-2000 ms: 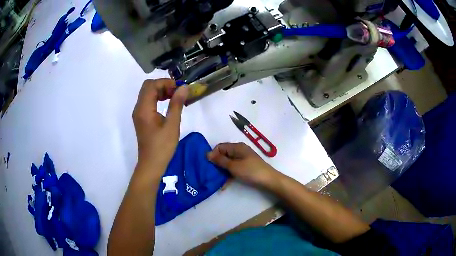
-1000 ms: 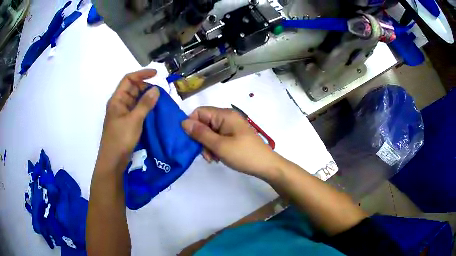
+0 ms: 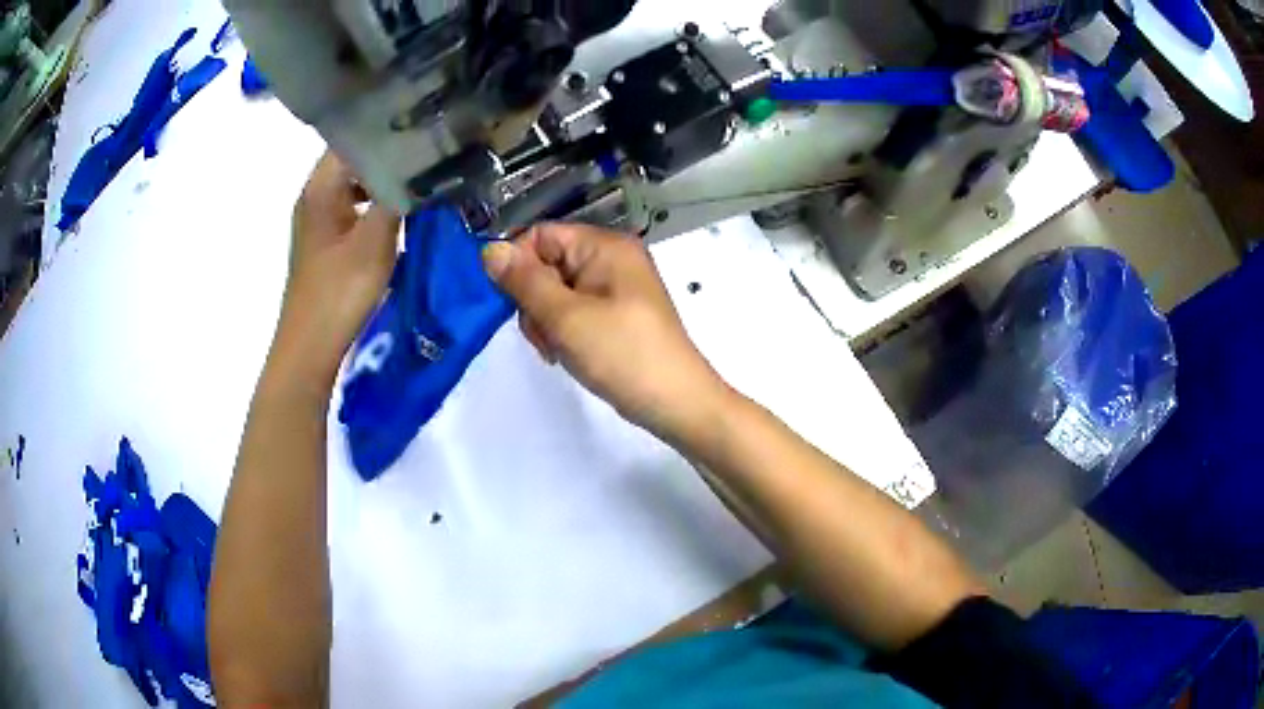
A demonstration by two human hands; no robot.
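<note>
A blue pouch (image 3: 437, 305) hangs from the needle area of the off-white sewing machine (image 3: 832, 153), its top edge at the presser foot (image 3: 478, 208). White lettering and a blurred white piece show on it. My right hand (image 3: 575, 298) pinches the pouch's upper right edge. My left hand (image 3: 344, 229) is at the pouch's upper left side; its fingertips are partly hidden behind the machine head, so its hold is unclear. Blue binding tape (image 3: 866, 89) runs over the arm to the dark metal folder (image 3: 672, 104).
Blue pouches (image 3: 146, 589) lie in a heap at the lower left, and more blue pieces (image 3: 125, 132) at the upper left. A clear plastic bag with blue contents (image 3: 1081, 367) stands at the right, beyond the worn table edge (image 3: 901, 485).
Both hands have moved the pouch up to the needle area. The yellowish piece at the arm end is now covered. The red-handled snips no longer show on the table.
</note>
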